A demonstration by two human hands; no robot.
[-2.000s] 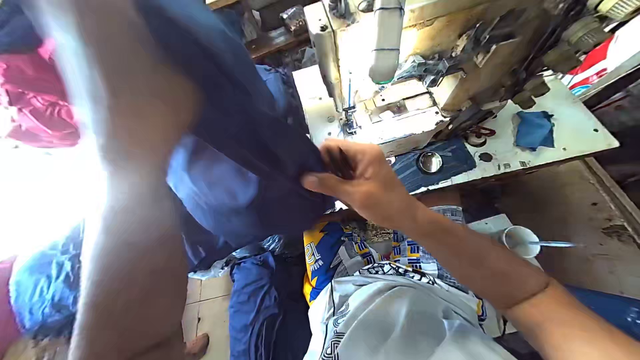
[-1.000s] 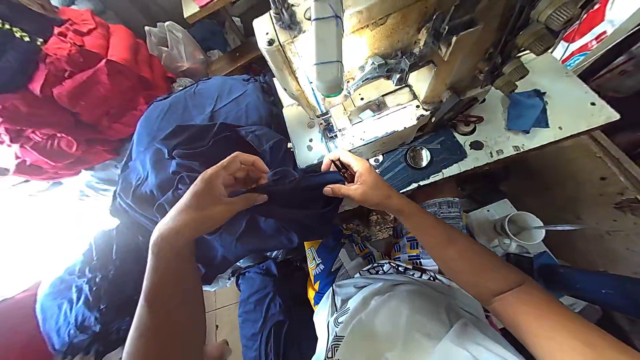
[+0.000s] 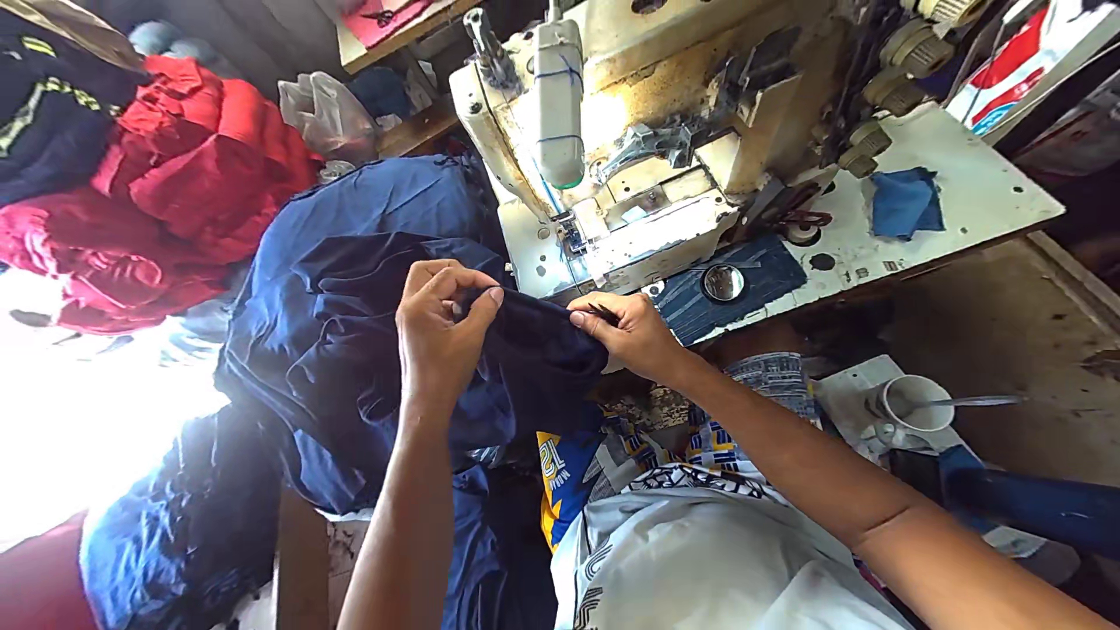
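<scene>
Navy fabric is stretched between my two hands, just in front of a sewing machine. My left hand pinches its upper edge between thumb and forefinger. A short way to the right, my right hand pinches the same edge, with a small dark tool, its kind unclear, tucked in the fingers. The fabric hangs below both hands and merges with a heap of blue cloth on the left. The needle area is just above and beyond the fabric, apart from my hands.
Red garments are piled at the left. On the machine table lie a blue cloth scrap, red-handled scissors and a round metal dish. A white cup holding a spoon stands at the lower right.
Two seconds ago my left forearm was raised across the left of the view with fabric lifted; it has come down. Since one second ago, both hands have stayed on the navy fabric, its edge now drawn straighter.
</scene>
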